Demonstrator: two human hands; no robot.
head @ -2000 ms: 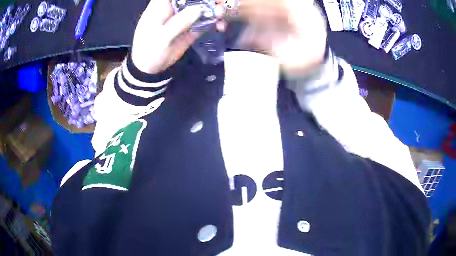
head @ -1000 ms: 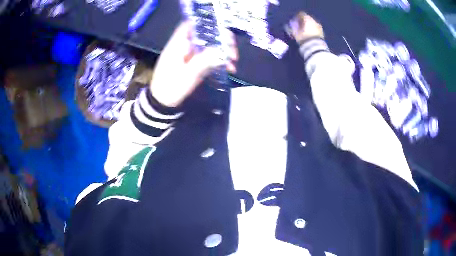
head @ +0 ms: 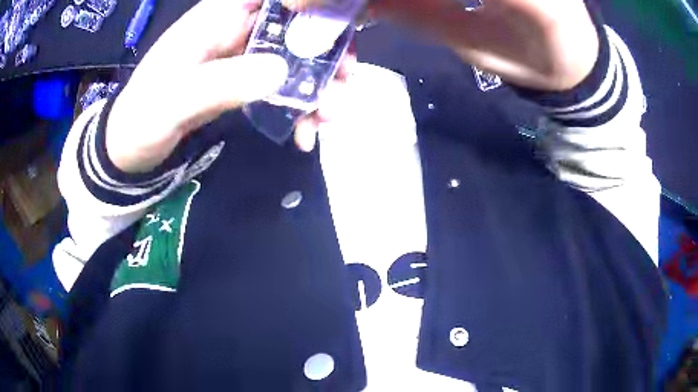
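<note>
A clear housing (head: 310, 76) with dark parts and small bright spots inside is held up at the top centre, tilted. A glowing white round area shows on it. My left hand (head: 207, 84) grips it from the left, with the thumb across its front and a fingertip below it. My right hand (head: 513, 34) is at the top, right of the housing. Its fingers are blurred and cut off by the top edge, so I cannot tell whether they touch or hold anything.
A blue pen-shaped tool (head: 138, 23) lies on the black tabletop at upper left. Two small round-headed units (head: 88, 15) lie left of it, with more pieces (head: 23, 31) at the far left. A small piece (head: 487, 78) shows below my right forearm. A brown box (head: 30, 184) is at left.
My right hand has moved from the tabletop at right up and inward beside the housing. My left hand holds the housing larger and nearer the camera. The view has shifted.
</note>
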